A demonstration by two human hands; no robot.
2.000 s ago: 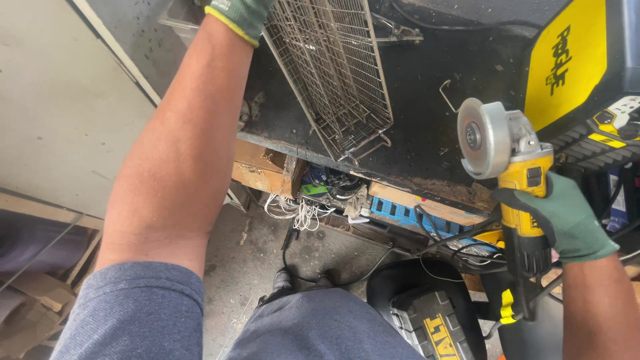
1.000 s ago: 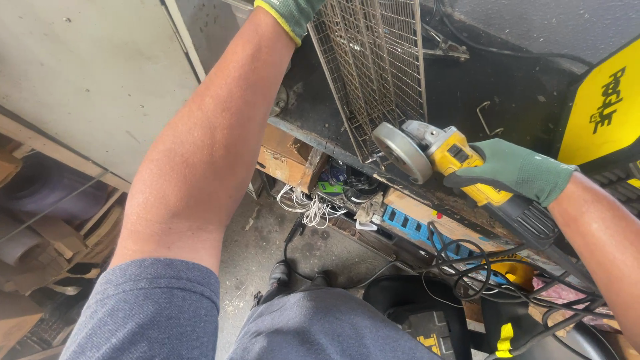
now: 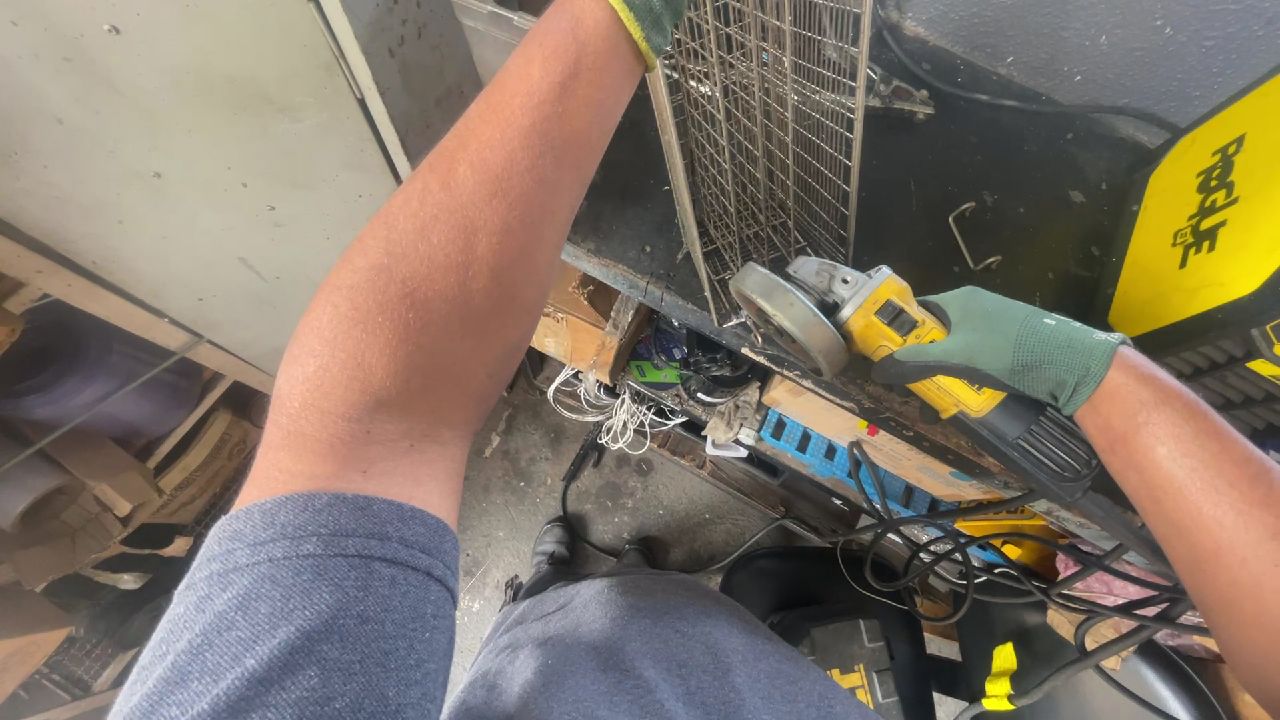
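Observation:
My right hand (image 3: pixel 1010 345), in a green work glove, grips a yellow and black angle grinder (image 3: pixel 900 330). The grinder's metal guard (image 3: pixel 785 318) is close to the lower end of a wire mesh basket (image 3: pixel 765 140); whether they touch is unclear. Whether the disc spins cannot be told. My left hand (image 3: pixel 655 25), gloved in green with a yellow cuff, is at the top edge beside the basket's upper left side. Its fingers are out of frame, so its hold is hidden. A bent metal rod (image 3: pixel 967 238) lies on the black benchtop (image 3: pixel 1000 170) right of the basket.
A yellow and black machine (image 3: pixel 1200 210) stands on the bench at right. Below the bench edge are a cardboard box (image 3: pixel 580 325), white cables (image 3: pixel 620 415) and a blue plastic rack (image 3: pixel 850 455). Black cable loops (image 3: pixel 920 560) hang beneath the grinder. A pale panel (image 3: pixel 180 150) stands at left.
My right hand has brought the grinder leftward to the basket's lower end; two seconds ago it was well to the right. The view has shifted somewhat.

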